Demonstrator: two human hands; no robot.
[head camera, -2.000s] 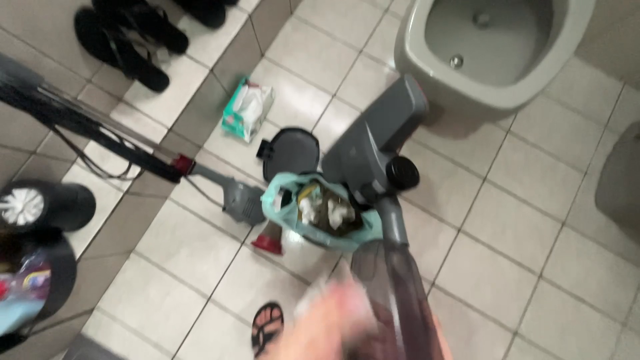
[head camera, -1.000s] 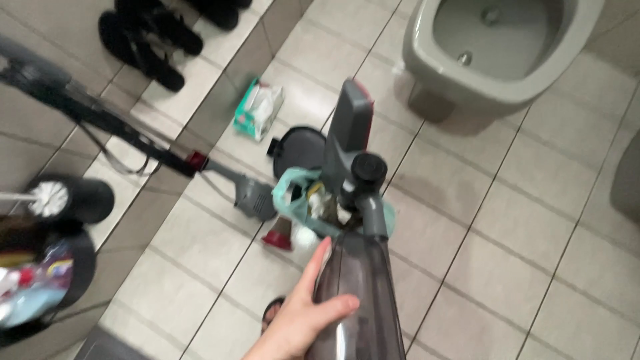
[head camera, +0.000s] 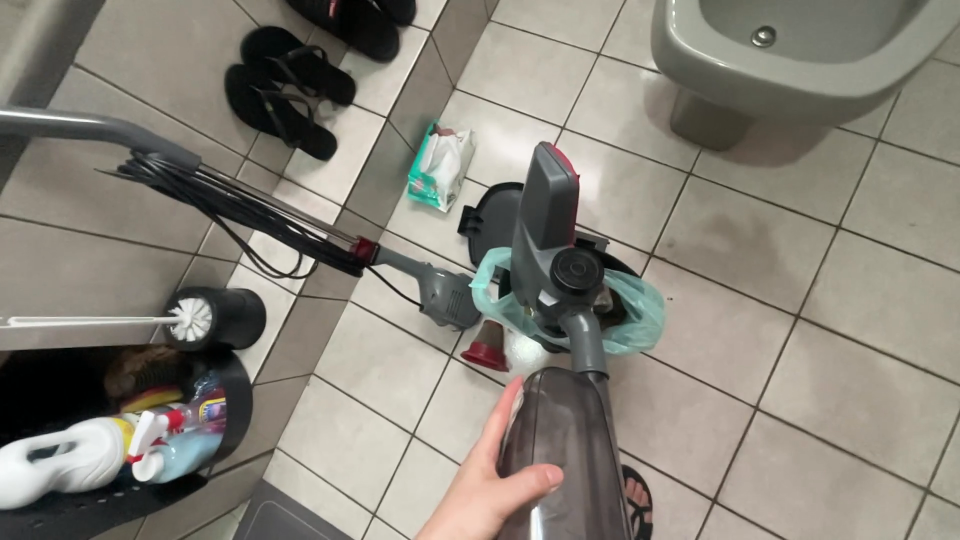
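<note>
My left hand (head camera: 491, 480) holds the side of a smoked translucent canister (head camera: 570, 457) at the bottom centre, its thumb lying over the top. My right hand is not in view. Beyond the canister, a grey appliance body (head camera: 551, 202) with a round black cap stands over an open trash bin lined with a pale green plastic bag (head camera: 637, 319). How canister and body join is partly hidden. The black bin lid (head camera: 493, 225) lies folded back. A brown cup-shaped part with a red rim (head camera: 487, 346) sits beside the bin, next to a whitish thing (head camera: 525, 352).
A corded stick appliance (head camera: 450, 296) leans at the left. A wipes pack (head camera: 442, 165) lies by the tiled step, which holds flip-flops (head camera: 281, 112) and a toilet brush holder (head camera: 225, 319). Cleaning bottles (head camera: 180, 450) fill a black basket. A bidet (head camera: 795, 82) is upper right; a sandalled foot (head camera: 637, 499) shows below.
The grey appliance body over the bin has turned from tilted right to nearly upright. My left hand was blurred in front of the canister and now lies along its left side.
</note>
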